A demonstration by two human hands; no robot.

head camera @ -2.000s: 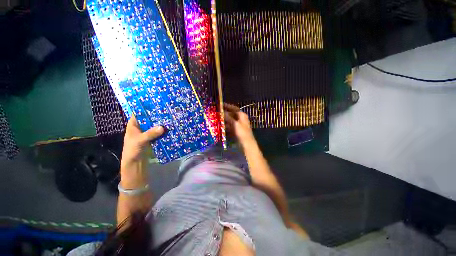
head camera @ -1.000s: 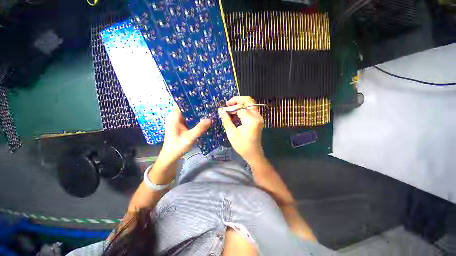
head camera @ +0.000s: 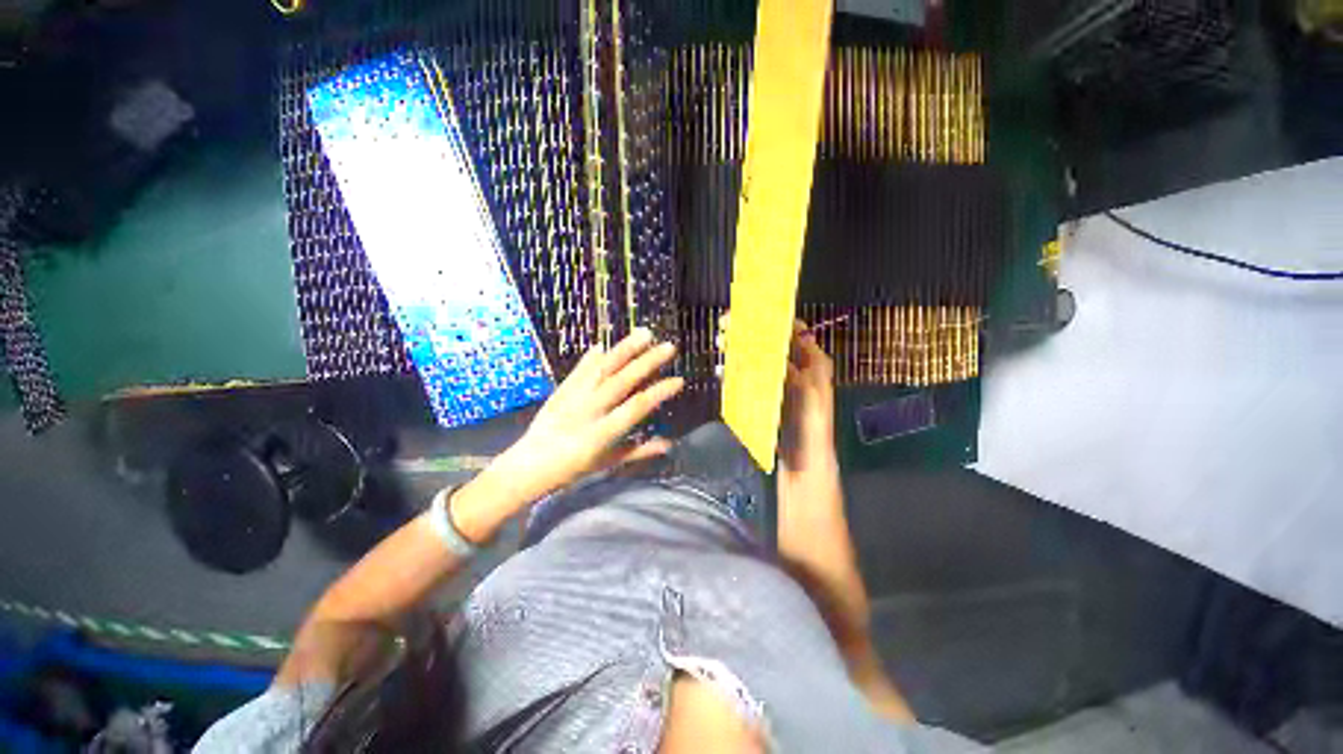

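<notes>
A circuit board panel (head camera: 776, 221) stands tilted above the racked boards, its plain yellow back in view. My right hand (head camera: 803, 386) is at its near right edge and grips it, the fingers partly hidden behind the panel. A thin pick (head camera: 831, 321) sticks out by my right fingers. My left hand (head camera: 601, 413) is open, fingers spread, just below the near ends of two upright board edges (head camera: 607, 192). Racked boards show yellow edges (head camera: 913, 106) at right and dark dotted parts (head camera: 332, 251) at left.
A bright blue-white board (head camera: 427, 236) lies slanted on the left rows. A narrow speckled strip (head camera: 27, 332) is at far left. A small dark rectangular item (head camera: 896, 416) lies near the front edge. A white surface (head camera: 1178, 354) is at right, a round black stool (head camera: 228, 505) at lower left.
The panel has moved right and turned from its blue face to its yellow back. My left hand has let go of it. My right hand has moved right and now holds the panel.
</notes>
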